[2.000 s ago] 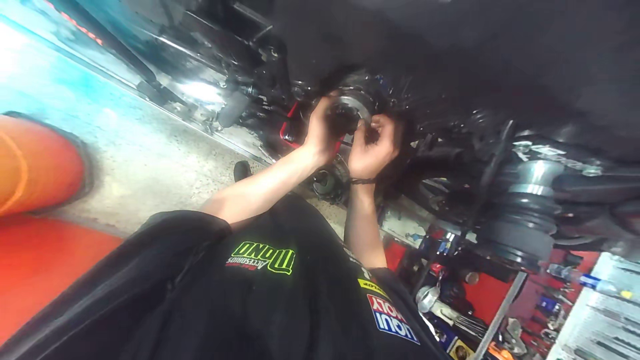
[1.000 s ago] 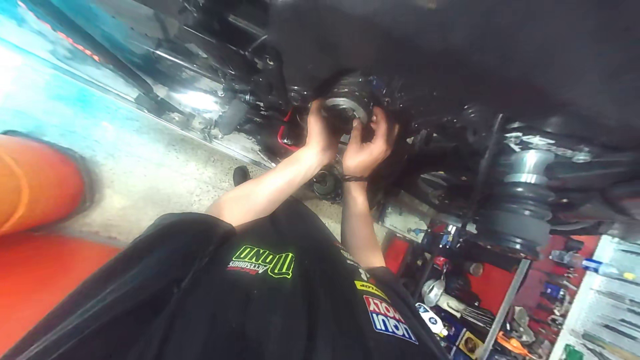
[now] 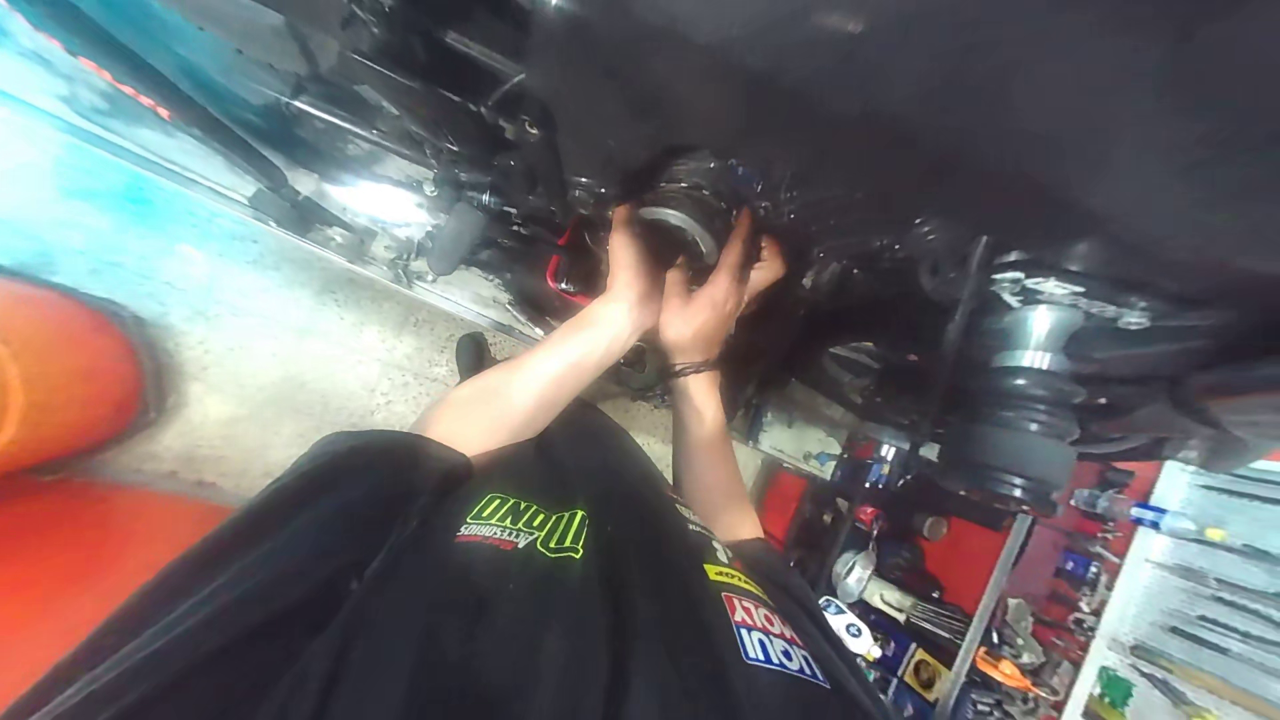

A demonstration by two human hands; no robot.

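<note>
A round dark part with a pale metal ring point(image 3: 685, 225) sits against the dark underside of a vehicle. My left hand point(image 3: 632, 270) is around its left and lower side, its fingertips partly hidden. On the lower right side of the same part is my right hand point(image 3: 705, 300), palm up, with fingers spread along its edge and a dark bracelet at the wrist. The two palms nearly meet below the ring. Blur and shadow hide how the part is fixed.
A shock absorber or air spring point(image 3: 1030, 390) hangs at the right. Below it are a cluttered red tool area point(image 3: 965, 560) and a white rack point(image 3: 1180, 600) of tools. An orange cylinder point(image 3: 65, 375) stands at the left. A red-edged part point(image 3: 565, 275) lies beside my left hand.
The fingers of my right hand have shifted from curled in front of the ring to spread along its right side. My left hand stays at the left of the part.
</note>
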